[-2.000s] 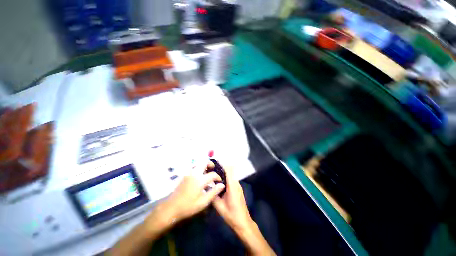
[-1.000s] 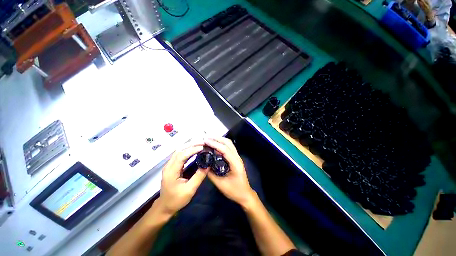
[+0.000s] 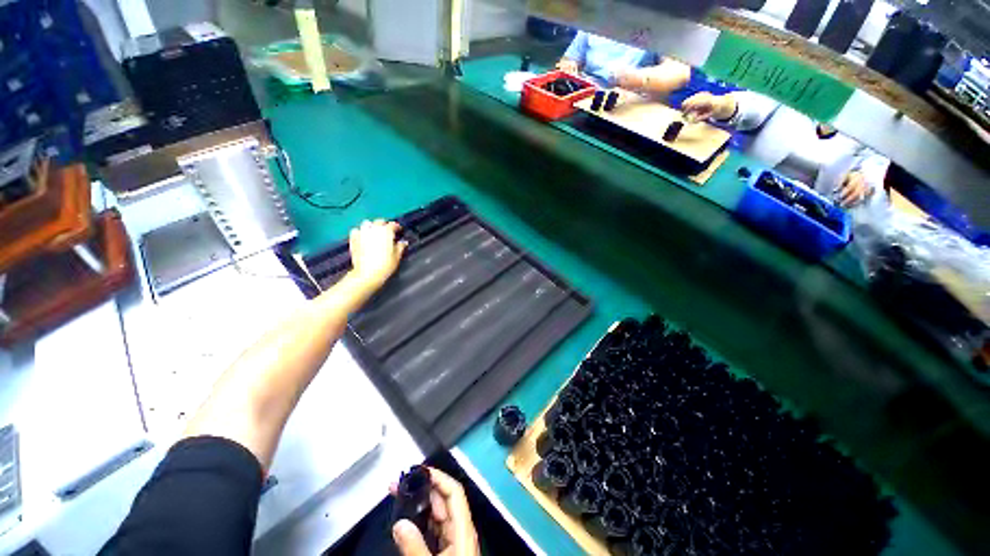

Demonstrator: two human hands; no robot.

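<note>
My left hand [image 3: 375,250] is at the far left part of the black plastic tray [image 3: 456,315], its fingers closed around a small dark housing that partly shows at the fingertips and blends with the tray. My right hand [image 3: 447,519], cut off by the bottom edge, holds a black plastic housing [image 3: 413,494] upright, its open end up. One loose housing [image 3: 509,425] stands on the green bench between the tray and a cardboard sheet [image 3: 527,465]. Many black housings [image 3: 695,445] stand massed on that cardboard.
An orange-brown fixture [image 3: 65,261] and a silver perforated bracket [image 3: 239,196] stand on the white machine top at left. Beyond a dark conveyor are a red bin [image 3: 556,96], a blue bin [image 3: 796,212] and other people's hands over cardboard. Black trays [image 3: 195,92] stand at back left.
My view has turned right and up. My hands, together over the machine front a second ago, are apart: the left has reached out to the tray, the right stays low with one housing.
</note>
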